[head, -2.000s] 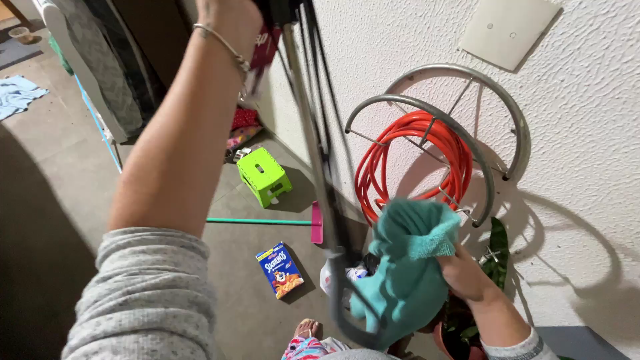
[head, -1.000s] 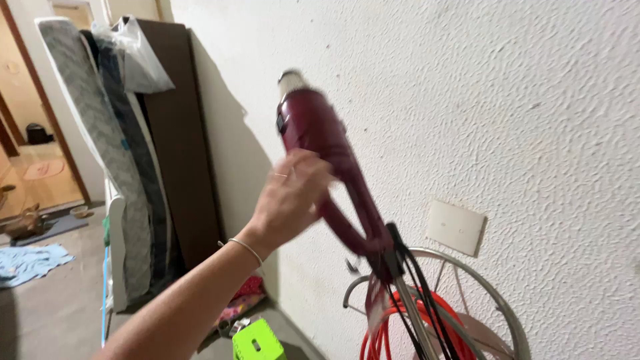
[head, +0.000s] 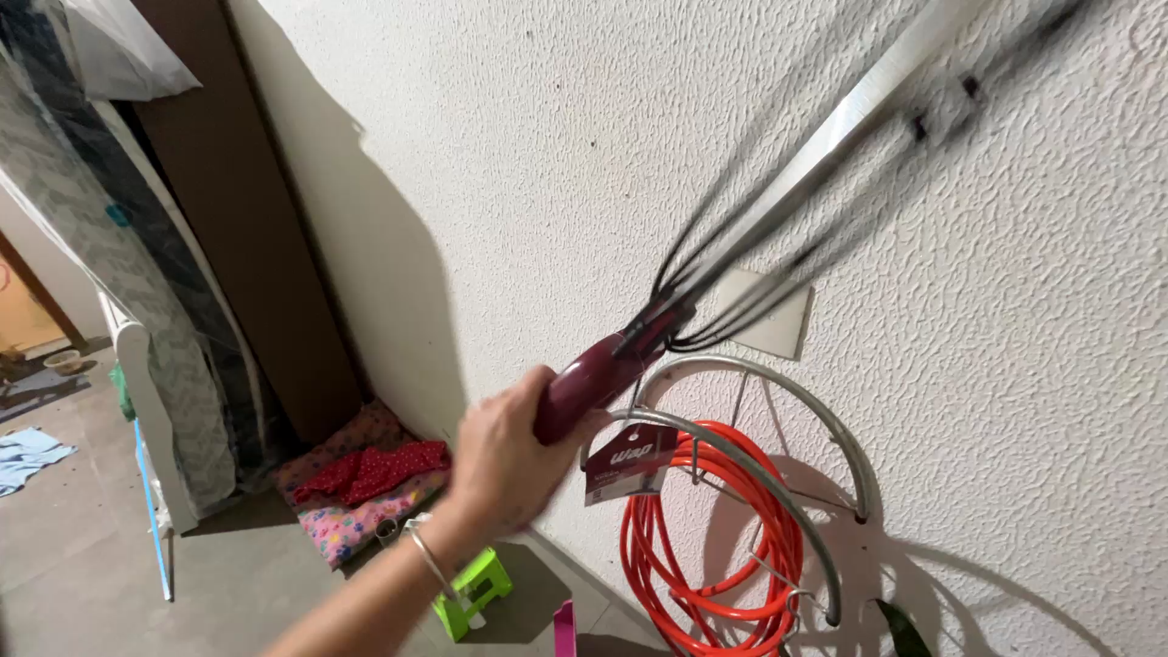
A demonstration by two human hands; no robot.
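My left hand (head: 516, 456), with a bracelet at the wrist, grips the maroon body of a Wap stick vacuum cleaner (head: 593, 379). Its silvery tube (head: 821, 137) slants to the upper right, with a looped black cord (head: 766, 274) beside it, partly blurred. A maroon Wap tag (head: 630, 465) hangs below the body, in front of a coiled orange hose (head: 712, 566) on a metal wall holder (head: 812, 411). My right hand is out of view, and so is the turquoise cloth.
On the left a wrapped mattress (head: 173, 319) leans by a brown panel (head: 246, 228). Below lie a pink patterned cushion (head: 347, 525) with a red cloth (head: 374, 473), a green stool (head: 479, 589) and a light blue cloth (head: 32, 456). A wall plate (head: 776, 315) sits above the hose holder.
The vacuum has turned over: its maroon body pointed up one second ago and is now low, with the tube rising to the right. The right hand and turquoise cloth, seen two seconds ago, are out of view.
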